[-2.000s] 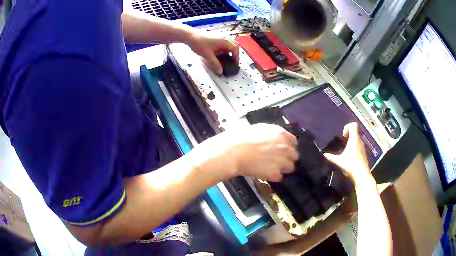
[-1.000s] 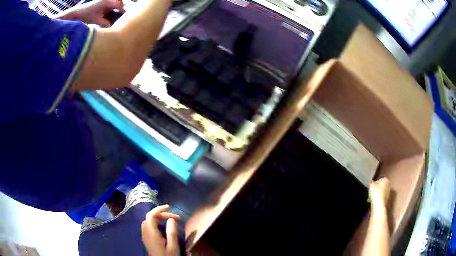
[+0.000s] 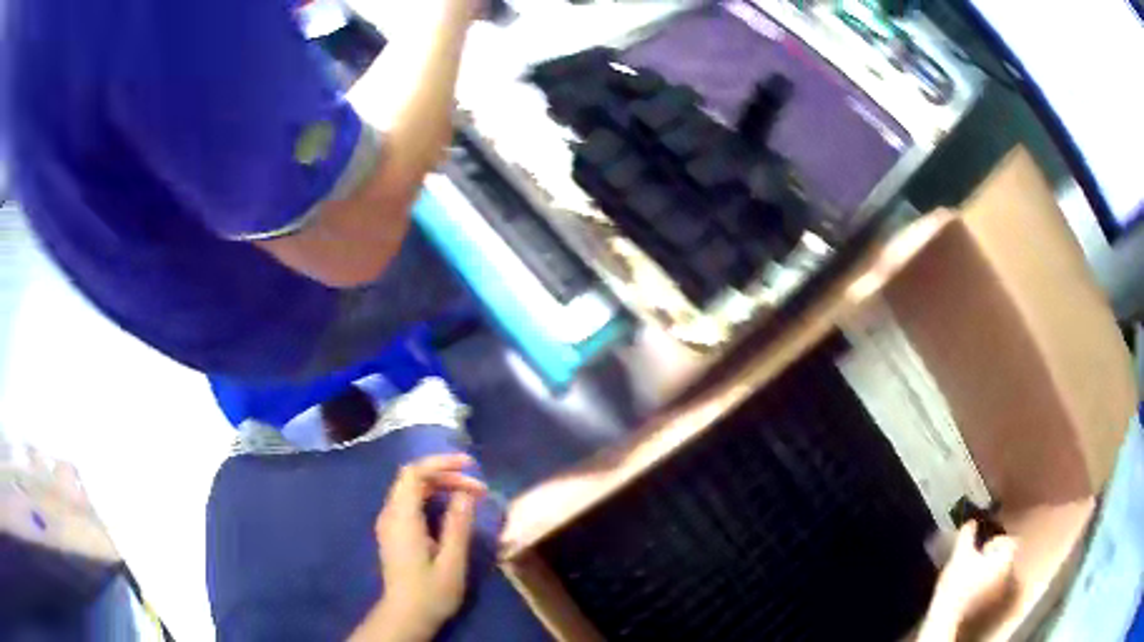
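An open brown carton [image 3: 1035, 314] stands at the lower right with its flaps up. Its inside is filled with dark rows of black units [image 3: 753, 502], beside a pale printed strip [image 3: 913, 414]. My right hand [image 3: 972, 579] is at the carton's right inner side, its fingers on a small black unit [image 3: 974, 514]. My left hand [image 3: 427, 533] is over my dark-blue lap, left of the carton, with fingers curled and apart and nothing visible in it. A pile of black units [image 3: 684, 169] lies on the bench edge.
The purple-grey mat [image 3: 834, 119] lies behind the pile. A person's arm [image 3: 376, 201] in a blue sleeve reaches over the bench at upper left. A teal-edged tray [image 3: 521, 320] sits at the bench side. A monitor [image 3: 1066, 75] stands at upper right.
Both hands have left the pile on the bench and are now lower, the right at the carton, the left over the lap. A small black unit now shows at the right fingers. The view has swung toward the carton.
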